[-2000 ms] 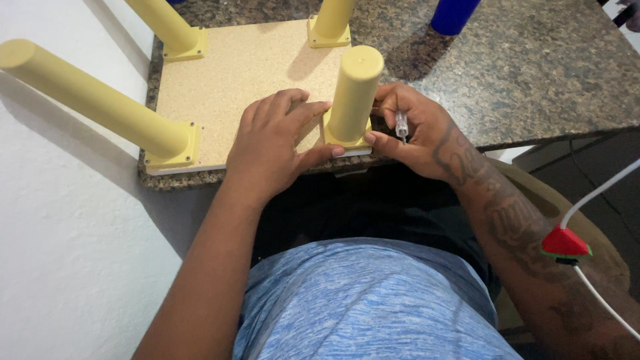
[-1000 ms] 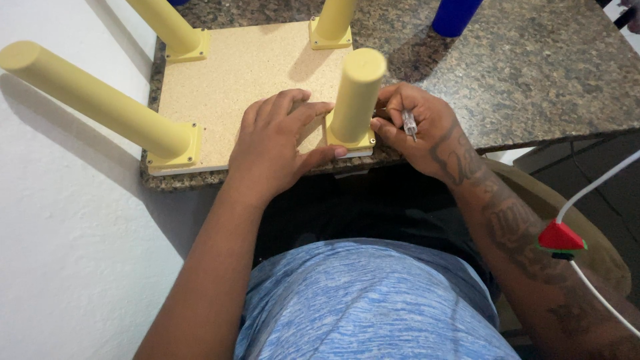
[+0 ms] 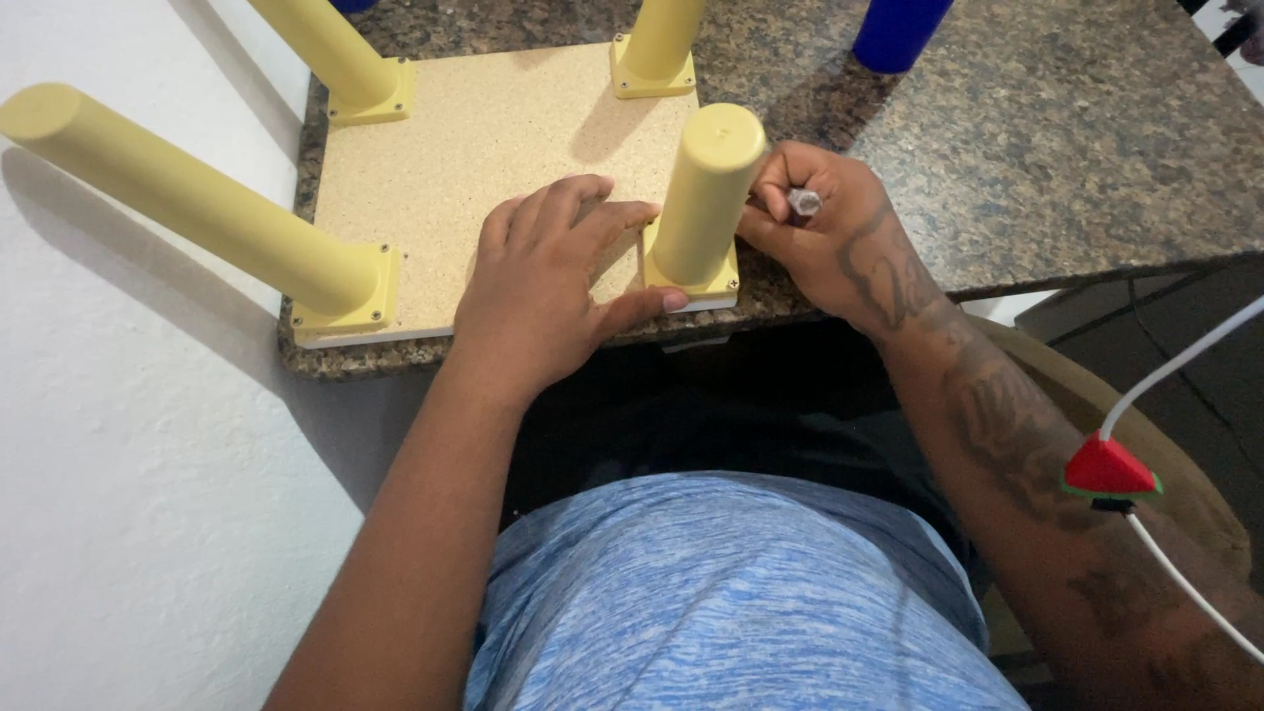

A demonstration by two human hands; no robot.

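Note:
A particleboard panel (image 3: 474, 128) lies on the granite counter with yellow round legs standing up from square bases screwed at its corners. My left hand (image 3: 553, 267) rests on the panel, its thumb and index finger against the base of the near right leg (image 3: 706, 197). Beside that leg, on its right, my right hand (image 3: 815, 232) is closed around a small tool with a clear handle (image 3: 804, 202), probably a screwdriver; its tip is hidden behind my fingers and the leg. A screw (image 3: 733, 284) shows at the front right corner of this base.
A blue cup (image 3: 899, 35) stands on the granite counter (image 3: 1066, 128) at the back. The white wall (image 3: 128, 444) borders the panel's left side. A white cable (image 3: 1185, 355) with a red piece (image 3: 1111, 468) hangs over my right forearm. Behind that arm is a brown rounded seat edge (image 3: 1175, 494).
My right hand has shifted slightly and turned at the leg's right side, tilting the clear handle to point more toward the camera. My left hand has stayed at the leg base.

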